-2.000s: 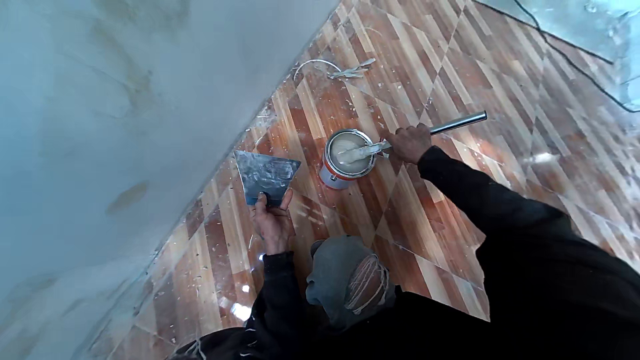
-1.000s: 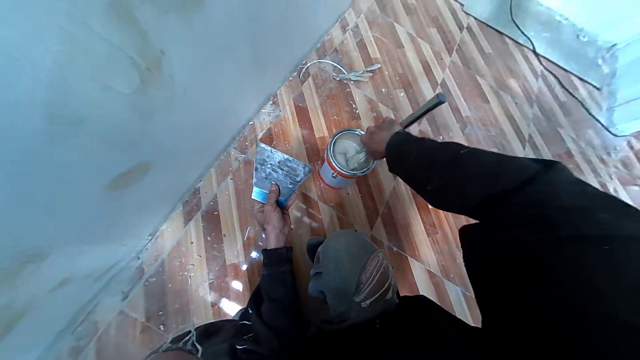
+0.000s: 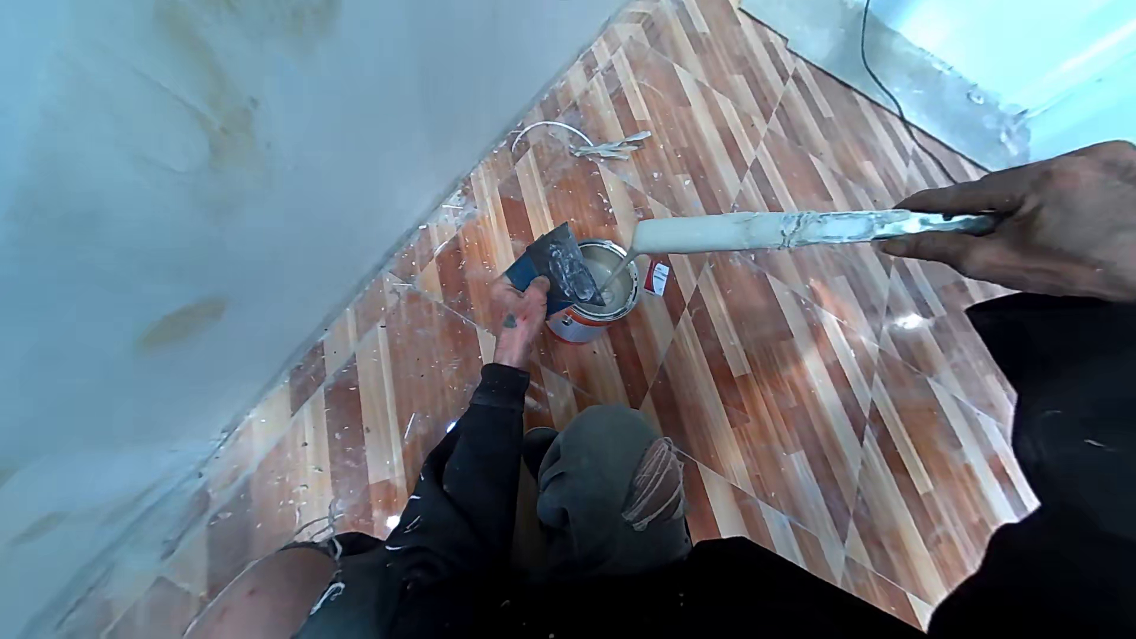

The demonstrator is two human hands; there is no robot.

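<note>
My right hand, at the right edge, grips the end of a long flat stirring stick or blade coated in whitish compound. A strand of the compound runs from its far end down into an open metal can holding pale filler. My left hand pinches a wide putty knife blade, smeared with compound, over the left side of the can's rim. The can stands on the floor in front of my knee.
A plastered wall with brownish patches rises on the left. The wood-patterned floor bears white specks. A wire handle with a whitish rag or glove lies beyond the can, a small red and white packet beside it. A dark cable runs at upper right.
My right hand has lifted the coated tool out of the can, up and to the right. My left hand has brought the putty knife from beside the can to its rim.
</note>
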